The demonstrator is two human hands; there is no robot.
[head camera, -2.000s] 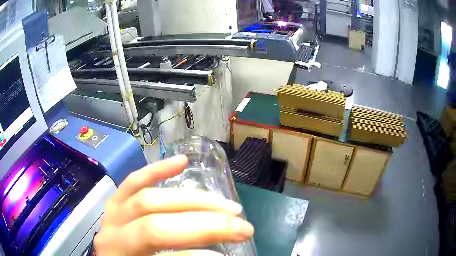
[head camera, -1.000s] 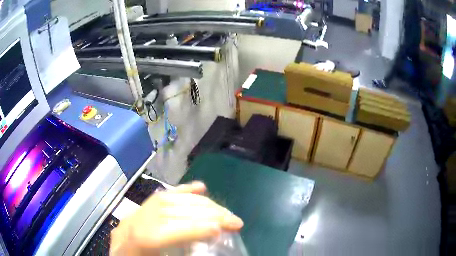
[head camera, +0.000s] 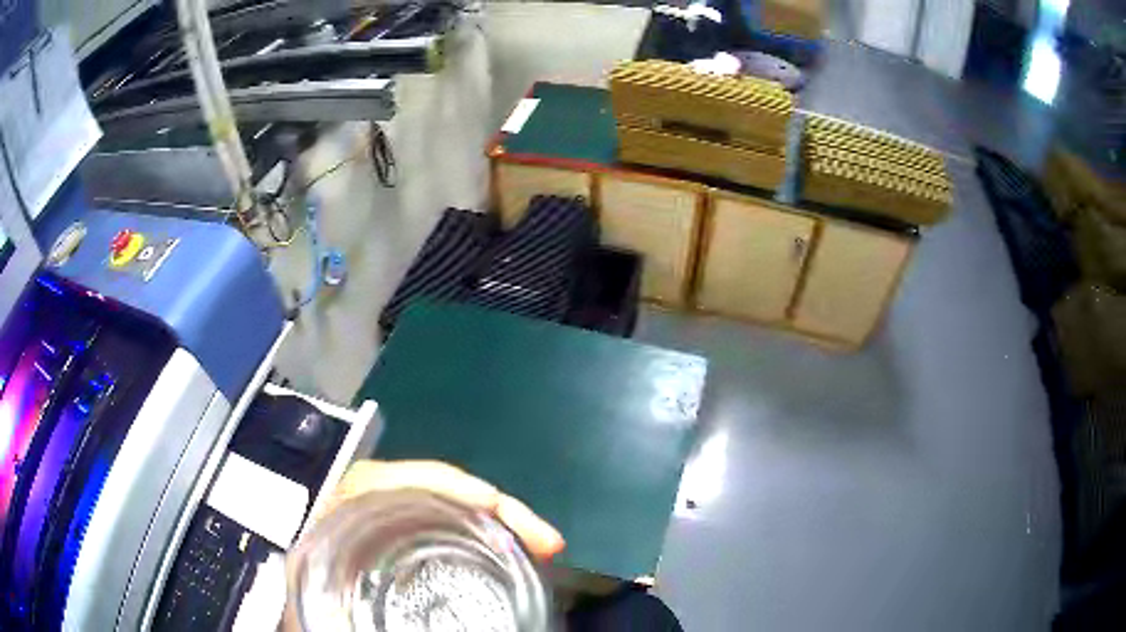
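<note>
My left hand (head camera: 426, 479), bare, is at the bottom centre-left, cut off by the lower edge. It is closed around a clear, shiny cup or bottle (head camera: 432, 580). The fingers curve over its far side, with a fingertip at its right. The round end of the cup faces me; whether it is the mouth or the base I cannot tell. The cup hides much of the palm. My right hand is not in view.
A green tabletop (head camera: 531, 426) lies beyond the cup. At left are the machine housing (head camera: 204, 290), keyboard (head camera: 204, 574), mouse (head camera: 300, 427) and emergency stop (head camera: 125, 248). Black ribbed trays (head camera: 531, 259) and tan ribbed trays (head camera: 704, 117) on a cabinet (head camera: 753, 259) stand further back.
My left hand and the cup have moved lower in the picture, and the cup's round end now faces me. The view has tilted down and turned right, showing more of the green tabletop, keyboard and mouse.
</note>
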